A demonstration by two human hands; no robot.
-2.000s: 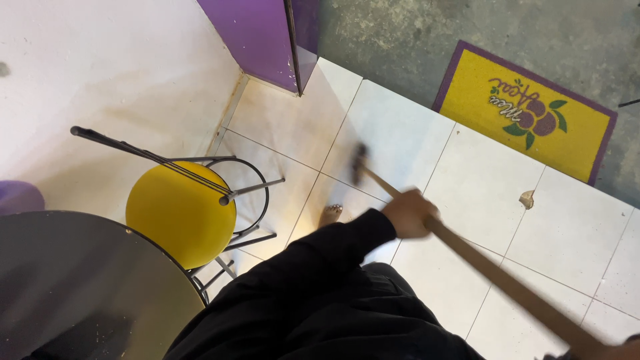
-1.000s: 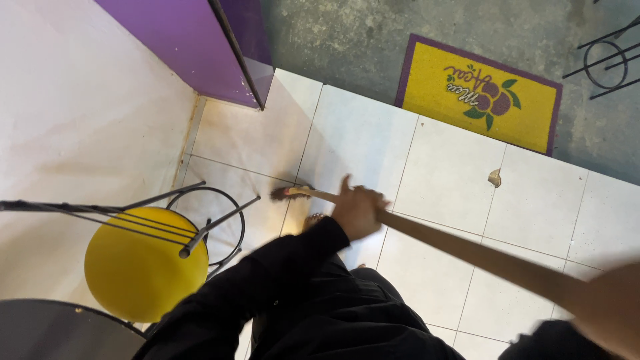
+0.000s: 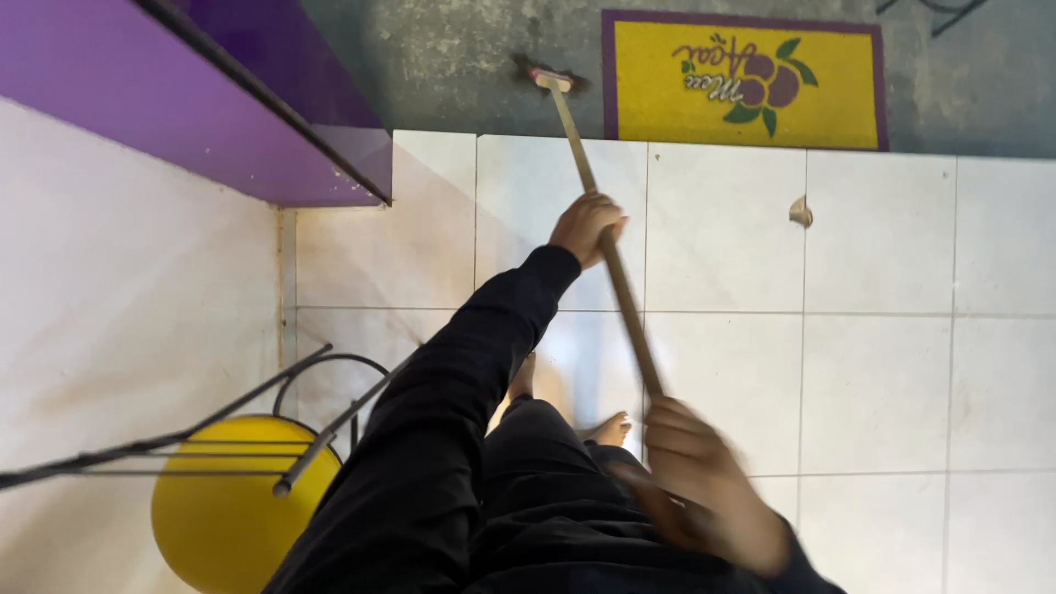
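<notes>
A long-handled broom (image 3: 629,309) slants from near my body up to its head (image 3: 551,80), whose dark, blurred bristles lie over the grey concrete floor (image 3: 462,66), left of a yellow doormat with a purple border (image 3: 660,82). My left hand (image 3: 587,227) grips the handle around its middle. Closer to my body, my right hand (image 3: 701,478) is closed around the upper part of the handle; it is blurred by motion. Both arms wear dark sleeves. My bare feet show on the white floor tiles (image 3: 718,388) below.
A chair with a round yellow seat (image 3: 231,503) and black metal frame is at lower left, beside the white wall (image 3: 124,272). A purple panel (image 3: 165,115) juts out at upper left. A small brown scrap (image 3: 800,212) lies on the tiles; dark metal legs (image 3: 949,10) show at top right.
The broom head has moved from the tiles near the chair onto the grey concrete beside the doormat. The handle now points forward rather than to the left. The view has turned.
</notes>
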